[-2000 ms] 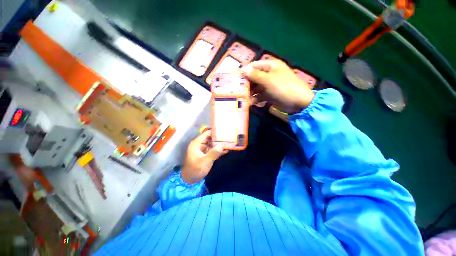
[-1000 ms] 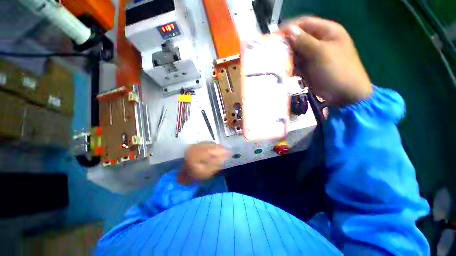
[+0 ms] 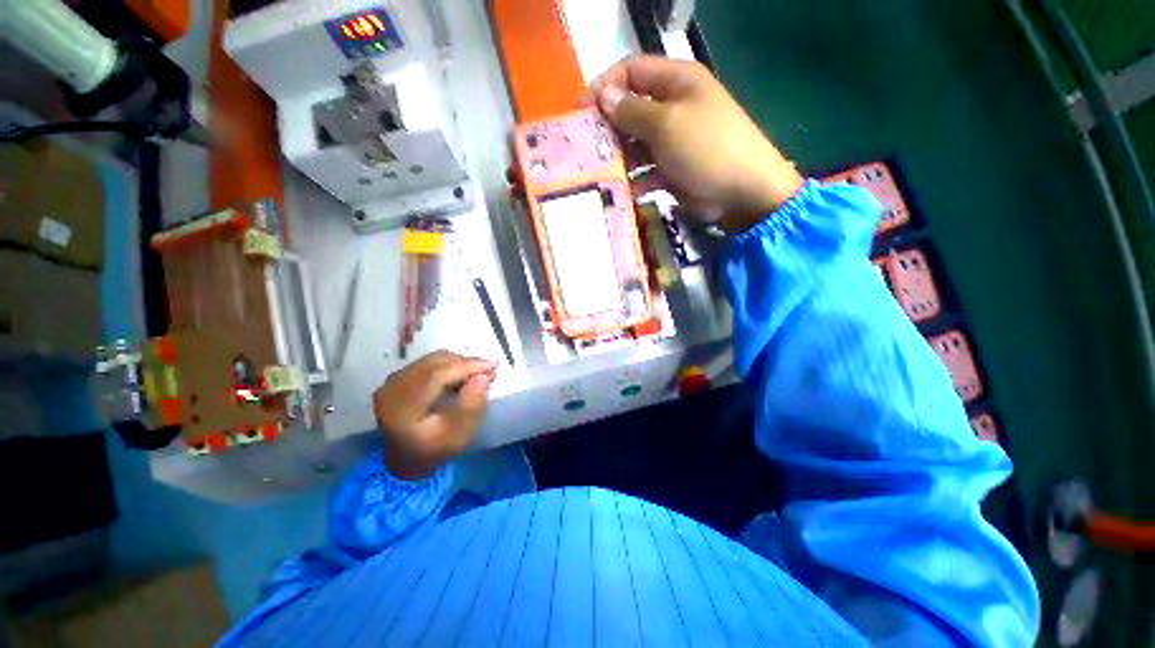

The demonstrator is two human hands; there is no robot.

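A phone middle frame (image 3: 589, 234), orange-pink with a white centre, lies over the right machine fixture, which it mostly hides. My right hand (image 3: 690, 133) holds the frame's upper right corner between thumb and fingers. My left hand (image 3: 433, 408) is near the machine bed's front edge, left of the frame and apart from it, with thumb and fingertips close together; whether they hold anything small cannot be told. The left fixture (image 3: 222, 336), brass-brown, has no phone frame on it.
A screw feeder (image 3: 361, 114) with a red display stands behind. Yellow-topped tools (image 3: 422, 279) and a dark pen-like tool (image 3: 493, 322) lie on the bed. A red knob (image 3: 693, 380) and green buttons (image 3: 630, 390) are in front. A tray with frames (image 3: 915, 281) is at right, cartons (image 3: 57, 234) at left.
The view has turned from the tray to the machine. My right hand has brought the frame from above the bench down to the right fixture. My left hand has let go of the frame.
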